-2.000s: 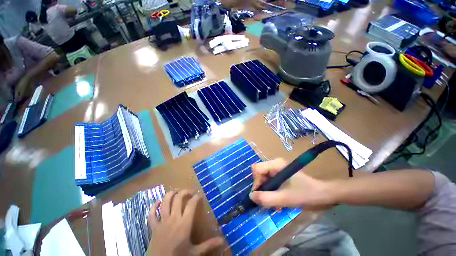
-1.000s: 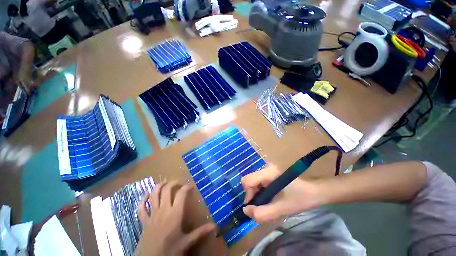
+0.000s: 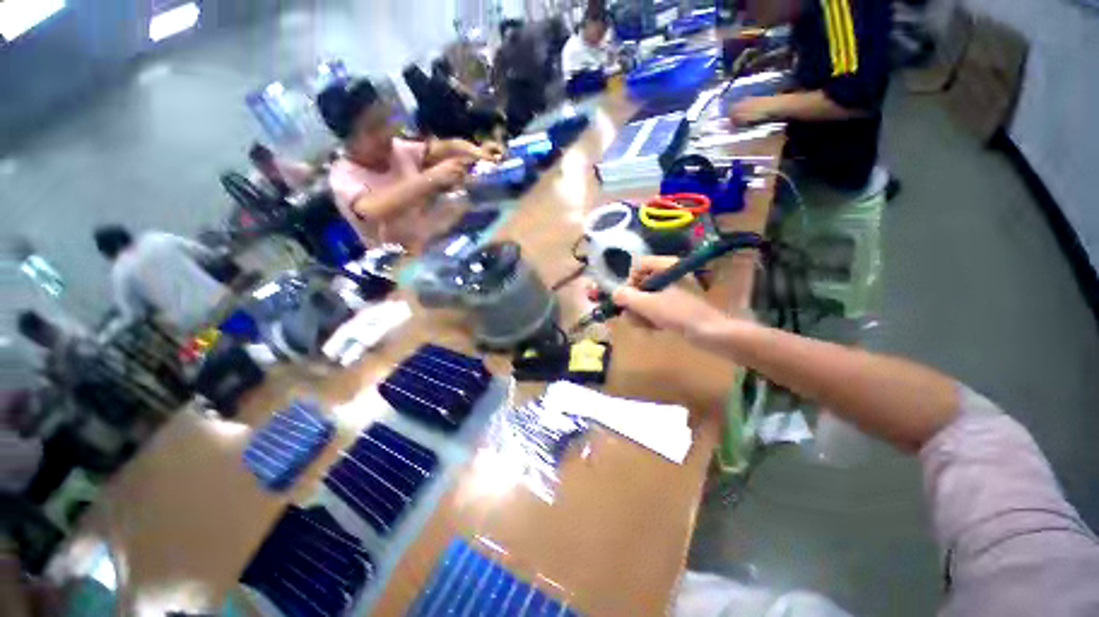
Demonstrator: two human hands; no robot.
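My right hand is closed around the dark soldering iron and holds it out over the table, beside the white rings and above the iron stand with its yellow sponge. The iron's tip points left towards the stand area. The blue solar cell sheet lies at the bottom edge, cut off by it. A loose heap of silver ribbon and white strips lie between the sheet and the stand. My left hand is out of the picture.
Dark cell stacks and a lighter blue stack lie at the left. A grey round motor housing stands behind the iron stand. Red and yellow loops lie on the station. Several people sit beyond; a person in dark clothes is at the far right.
The view has swung up and to the right. My right hand has lifted the iron off the blue sheet and moved it to beside the white rings. My left hand has left the picture.
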